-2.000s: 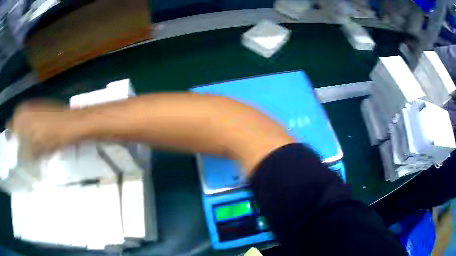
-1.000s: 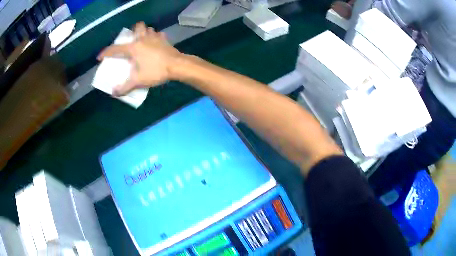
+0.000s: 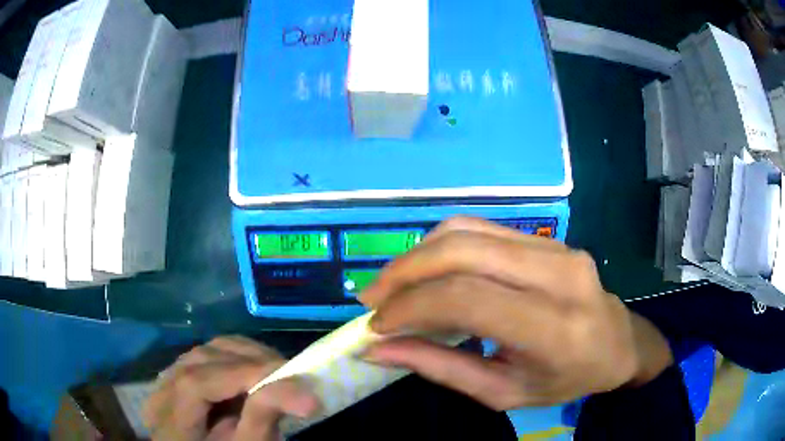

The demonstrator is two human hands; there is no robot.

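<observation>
A white product box (image 3: 389,69) lies on the blue weighing pan (image 3: 499,146) of the counting scale. The scale's left green display (image 3: 291,245) reads about 0.261. My left hand (image 3: 228,392) grips the lower left end of a curled pale yellow-white sticker sheet (image 3: 344,370) in front of the scale. My right hand (image 3: 516,314) is at the sheet's upper edge, thumb and fingers pinching there. It covers part of the displays and the keypad. I cannot tell whether a sticker is between its fingertips.
Stacked white boxes (image 3: 64,207) stand left of the scale. More white boxes (image 3: 723,95), with loose papers or flaps, stand at the right. A blue bin (image 3: 697,379) shows below the bench's right side. A pale metal strip (image 3: 611,43) crosses behind.
My right hand has let go of a white box and come back from the far side to the sheet. A box now lies on the pan, which was bare. The view has turned downward.
</observation>
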